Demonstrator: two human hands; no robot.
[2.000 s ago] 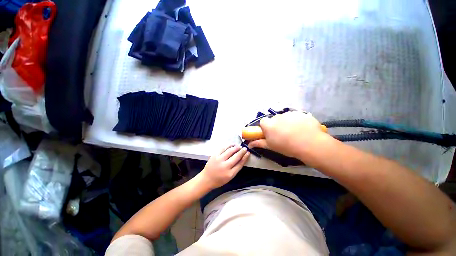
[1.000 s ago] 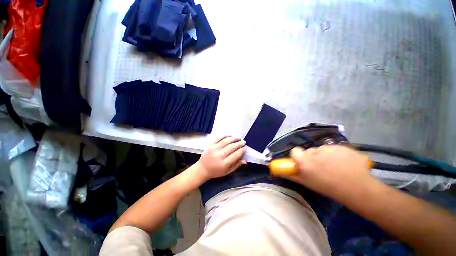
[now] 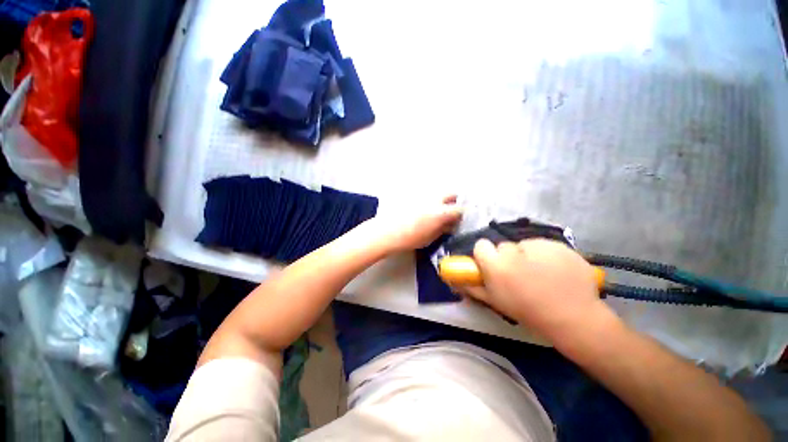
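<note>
A small navy fabric piece [image 3: 434, 280] lies near the table's front edge, partly under the steam iron [image 3: 518, 231]. My right hand [image 3: 540, 280] is closed around the iron's orange-yellow handle [image 3: 460, 271]. My left hand [image 3: 430, 223] is at the far end of the piece, left of the iron's tip; whether its fingers pinch the fabric is hidden. A neat overlapping row of navy pieces [image 3: 281, 220] lies to the left, its near right part behind my left forearm. A loose heap of navy pieces [image 3: 289, 78] lies farther back.
The white table cover [image 3: 432, 104] is greyish at right. Two dark and teal lines [image 3: 691, 289] trail right from the iron. A long dark padded shape [image 3: 125, 121] runs along the left edge. A red bag [image 3: 54, 86] and clear wrapped bundles [image 3: 91, 302] are beyond it.
My left hand has moved from the table's front edge forward to the piece's far end. The iron has moved slightly left and now covers part of the piece, which was uncovered a second ago.
</note>
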